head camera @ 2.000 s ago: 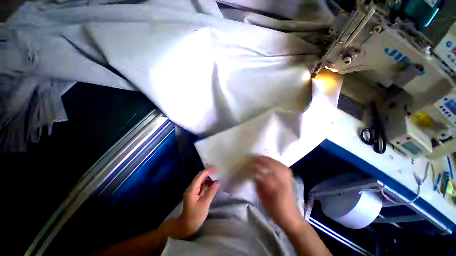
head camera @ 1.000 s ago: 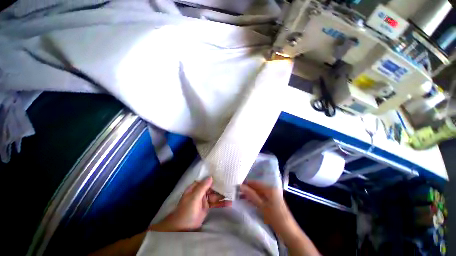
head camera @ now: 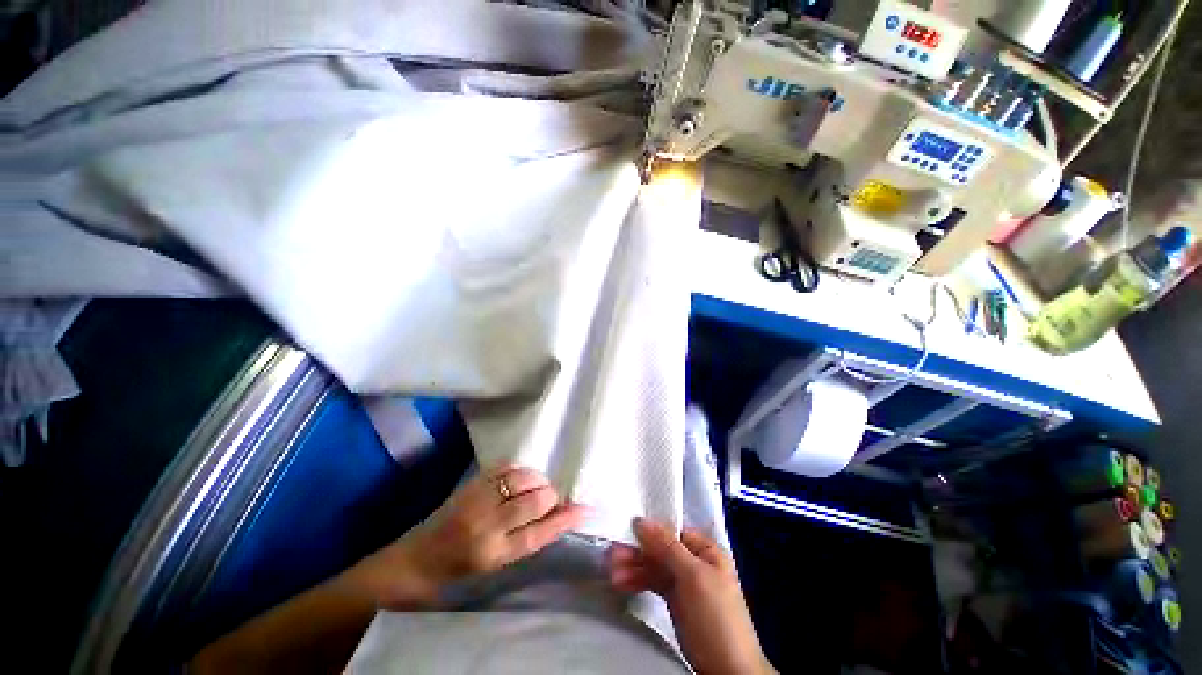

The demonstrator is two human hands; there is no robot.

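Note:
A large light grey fabric panel (head camera: 382, 251) spreads from the left over the table edge. Its folded hem band (head camera: 646, 356), with woven texture, runs from the lit needle area (head camera: 659, 169) of the cream sewing machine (head camera: 778, 99) down to the lap. My left hand (head camera: 508, 521), with a ring, lies on the cloth at the band's lower left, fingertips on its edge. My right hand (head camera: 679, 567) grips the band's lower right end between thumb and fingers. Both hands are over the lap, well below the needle.
Black-handled scissors (head camera: 788, 264) lie right of the needle on the white table (head camera: 844, 306). A yellow-green bottle (head camera: 1101, 303) and thin sticks (head camera: 989, 314) are at its right end. A white roll (head camera: 815, 429) hangs below. Thread spools (head camera: 1144, 521) are at lower right. A curved metal edge (head camera: 198, 488) is at left.
The hem band now hangs straighter from needle to lap, after earlier lying crumpled. My hands have stayed at its lower end, the left now flatter on the cloth. The view has shifted right.

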